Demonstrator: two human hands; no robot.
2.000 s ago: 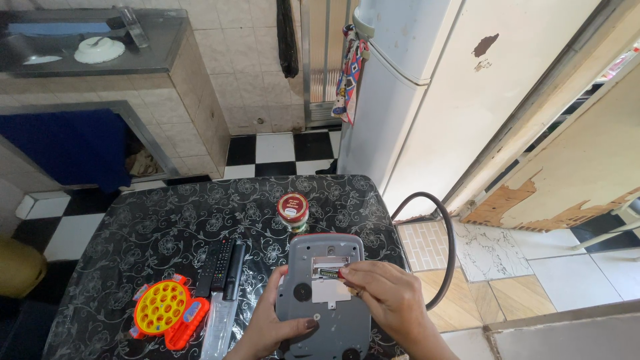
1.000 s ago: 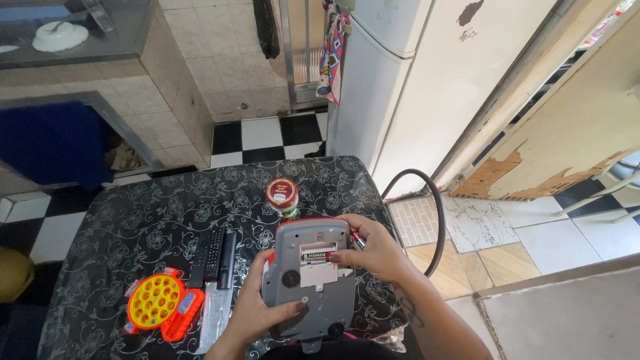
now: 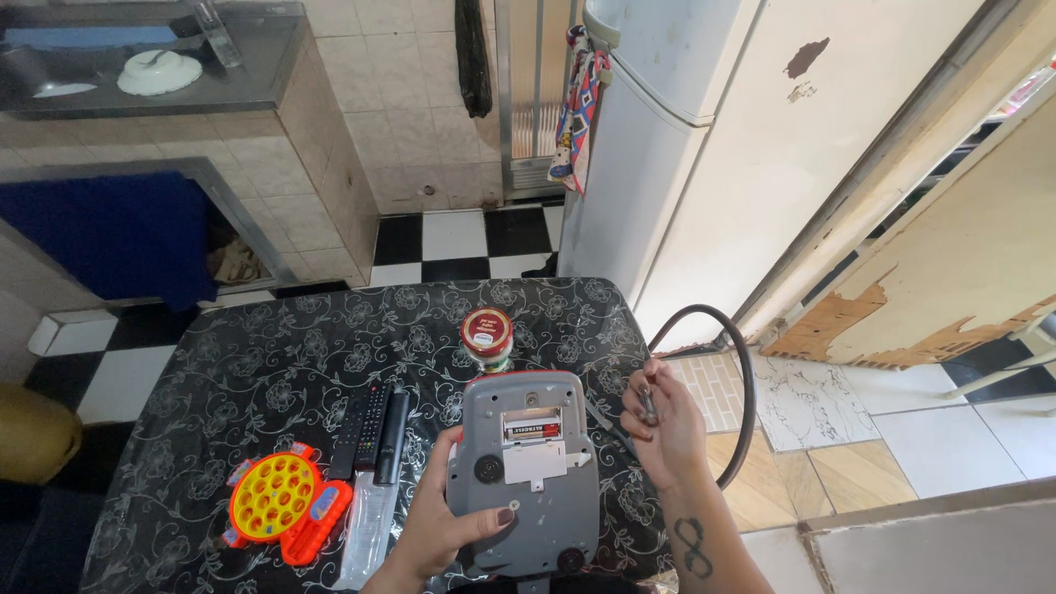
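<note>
My left hand grips the lower left side of a grey plastic device, its underside facing me and its thumb laid across the casing. The battery compartment near the device's top is uncovered, and a red and black battery lies in it. A white cover flap lies just below the compartment. My right hand is raised to the right of the device, fingers curled around a small, shiny object that I cannot identify for certain.
A red-lidded jar stands behind the device. To the left lie remote controls, a clear plastic bag and an orange and yellow toy on the black patterned tablecloth. A dark hose arches beside the refrigerator.
My right hand has moved off the battery compartment to the right of the device. The battery now shows uncovered by fingers. My left hand still holds the device.
</note>
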